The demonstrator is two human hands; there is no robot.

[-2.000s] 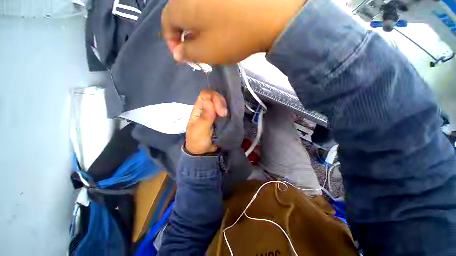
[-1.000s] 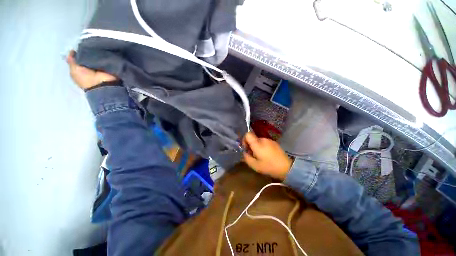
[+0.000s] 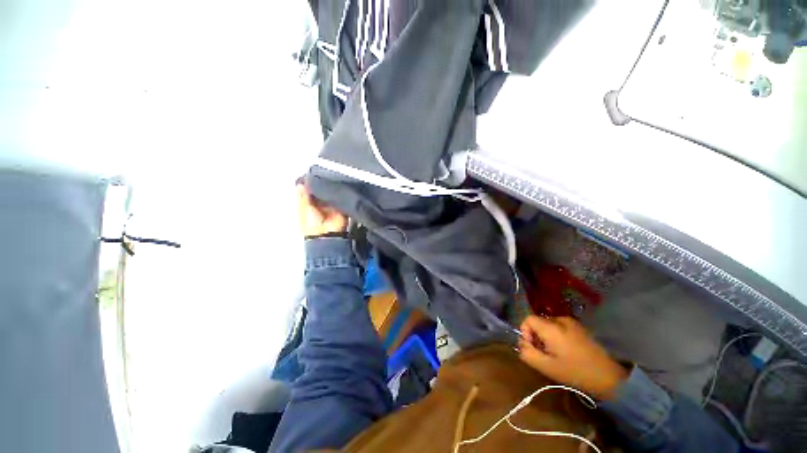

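A dark grey garment [image 3: 416, 106] with thin white lines hangs from the table toward my lap. A white cord [image 3: 376, 133] lies loosely on it, and a white strip [image 3: 503, 226] curves down its right side. My left hand [image 3: 320, 212] grips the garment's left edge, with the fingers partly hidden by the cloth. My right hand [image 3: 566, 354] is low at the right, its fingertips closed on something thin at the end of the stretched garment edge. The thin item is too small to identify.
The white machine table [image 3: 708, 168] with a ruler strip [image 3: 619, 232] along its edge is at the right. A pale surface [image 3: 203, 106] is at the left. Metal machine parts are at the top right. A blue container [image 3: 414, 354] is below. An earphone cord lies on the brown clothing.
The view has shifted, so the shears are out of sight. Both hands stay on the garment, whose edge is still stretched between them. Two seconds ago my right hand was raised above my left.
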